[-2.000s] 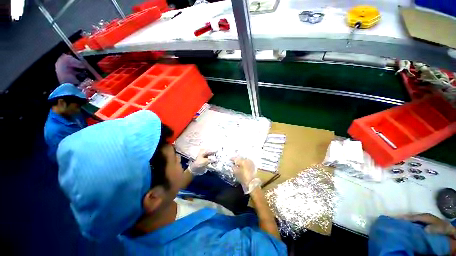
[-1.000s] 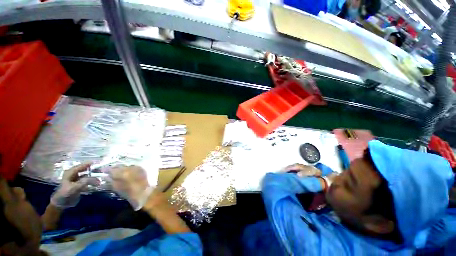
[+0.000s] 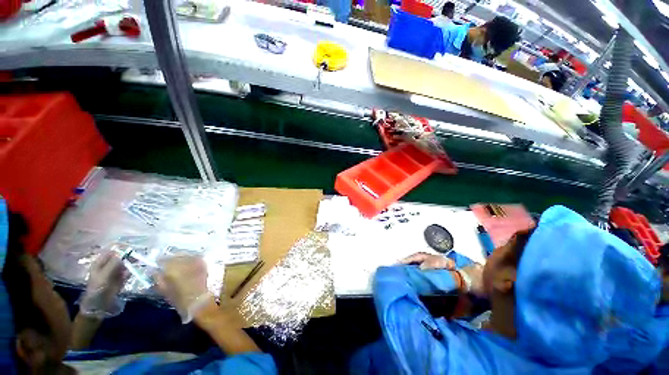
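Observation:
Neither of my own hands is in view. A cardboard sheet [image 3: 284,209] lies on the bench in front of me. A row of slim silver parts [image 3: 246,233] lies on its left side, and a glittery heap [image 3: 293,282] of small clear bags or film covers its front. A thin dark tool [image 3: 247,279] lies between them. To the left, more slim silver parts [image 3: 150,205] lie on a clear plastic sheet [image 3: 88,220]. Another person's two gloved hands hold a slim pale part [image 3: 137,275] over the plastic.
Orange-red compartment trays [image 3: 55,157] stand at left. A narrow orange-red bin [image 3: 389,176] stands behind small dark parts [image 3: 396,214] and a dark dish [image 3: 439,238]. A person in blue [image 3: 579,293] leans in at right, beside a pink pad [image 3: 517,220]. A metal post [image 3: 180,95] rises to the shelf.
The view has swung right since the first frame, bringing the right-hand person in. Since the second, it shows more of the upper shelf. The gloved hands still work over the plastic.

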